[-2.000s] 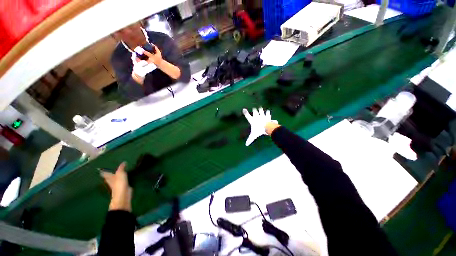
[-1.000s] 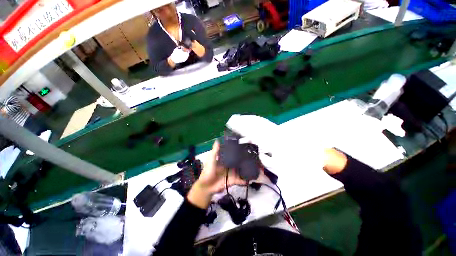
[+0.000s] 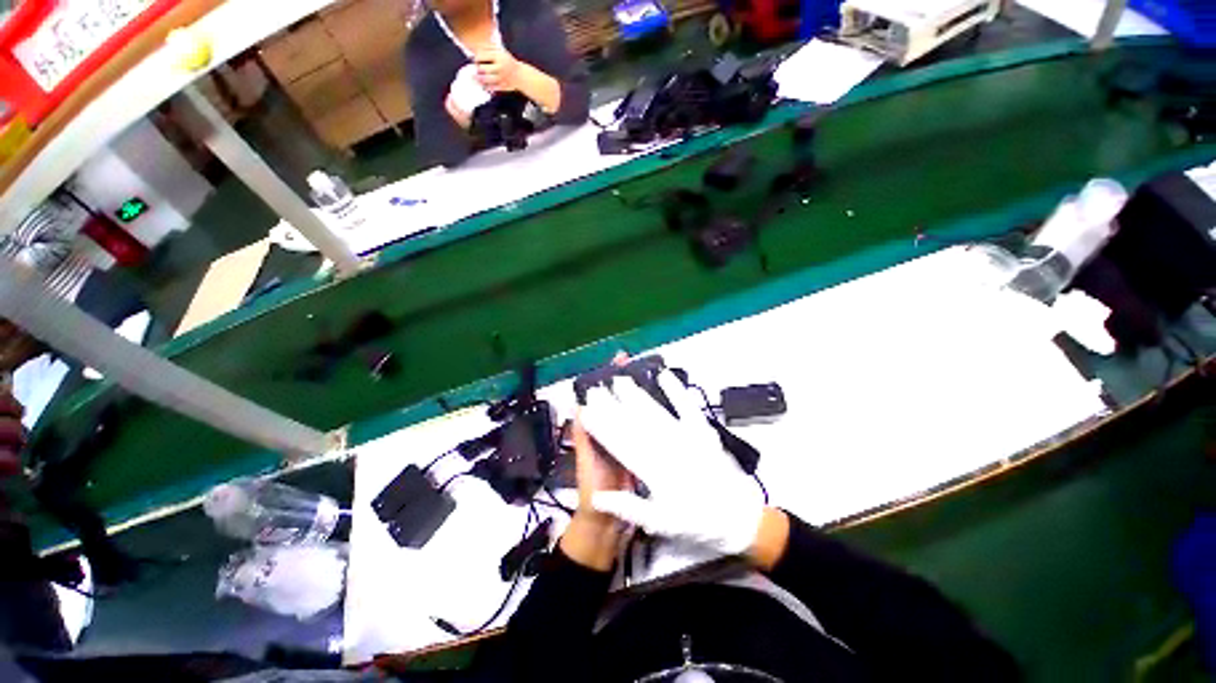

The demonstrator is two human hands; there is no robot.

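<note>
My bare left hand point(image 3: 598, 483) holds a black power adapter point(image 3: 627, 374) above the white-covered bench point(image 3: 880, 387). My right hand point(image 3: 683, 467), in a white glove, lies over the adapter with its fingers stretched across it, so the adapter is clasped between both hands. Most of the adapter and the left fingers are hidden by the glove. A smaller black adapter point(image 3: 754, 403) lies just right of the hands. Several black adapters and cables point(image 3: 523, 447) lie left of them, with another black adapter point(image 3: 415, 507) further left.
A green conveyor belt point(image 3: 560, 287) runs beyond the bench and carries black units point(image 3: 720, 234). A clear bottle point(image 3: 274, 512) and crumpled plastic bag point(image 3: 283, 576) lie at left. Another clear bottle point(image 3: 1083, 220) and a large black box point(image 3: 1167, 240) are at right. A person point(image 3: 494, 80) works opposite.
My right hand has come in from the right and now covers the adapter held by my left hand. Earlier, both hands were reaching over the belt. The view has shifted.
</note>
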